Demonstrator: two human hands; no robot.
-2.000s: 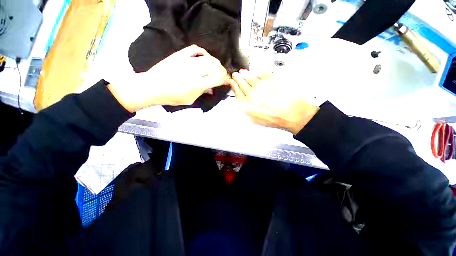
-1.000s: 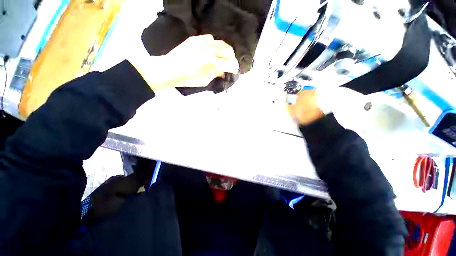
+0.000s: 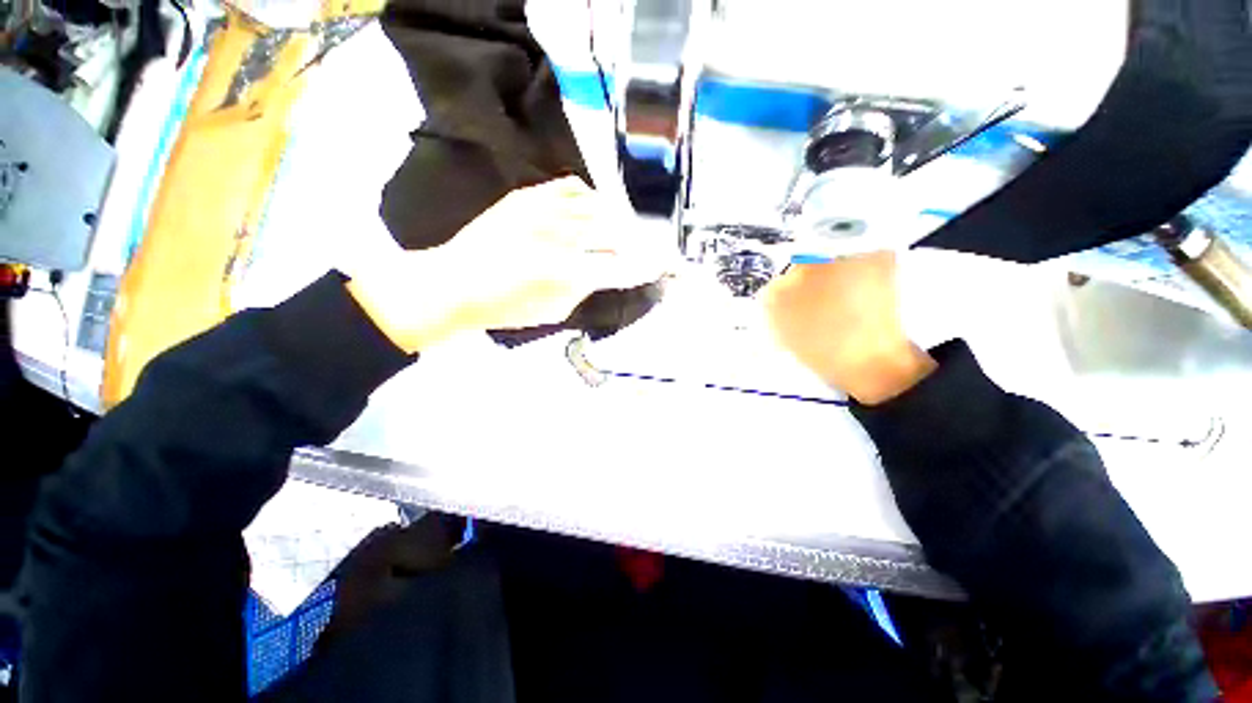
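Note:
A dark brown-black garment (image 3: 460, 158) lies left of the sewing machine head (image 3: 769, 117), its lower edge showing below my left hand. My left hand (image 3: 515, 268) is on the garment with its fingertips near the needle area, closed on the cloth edge. The presser foot and needle are too bright and small to make out. My right hand (image 3: 838, 316) is at the machine, just right of a round dark metal fitting (image 3: 746, 267). Its fingers are hidden behind the head and overexposed, so its grip is unclear.
A long yellow-brown cardboard piece (image 3: 206, 206) lies at left. A black strap (image 3: 1085, 179) slants right of the head, near a wooden-handled tool (image 3: 1211, 268). A ruler strip (image 3: 659, 543) runs along the near table edge. A blue crate (image 3: 288, 639) is below.
My right hand has moved from beside my left hand to the right, at the machine. My left hand stays on the cloth. The view has shifted, so the machine head looks larger and closer.

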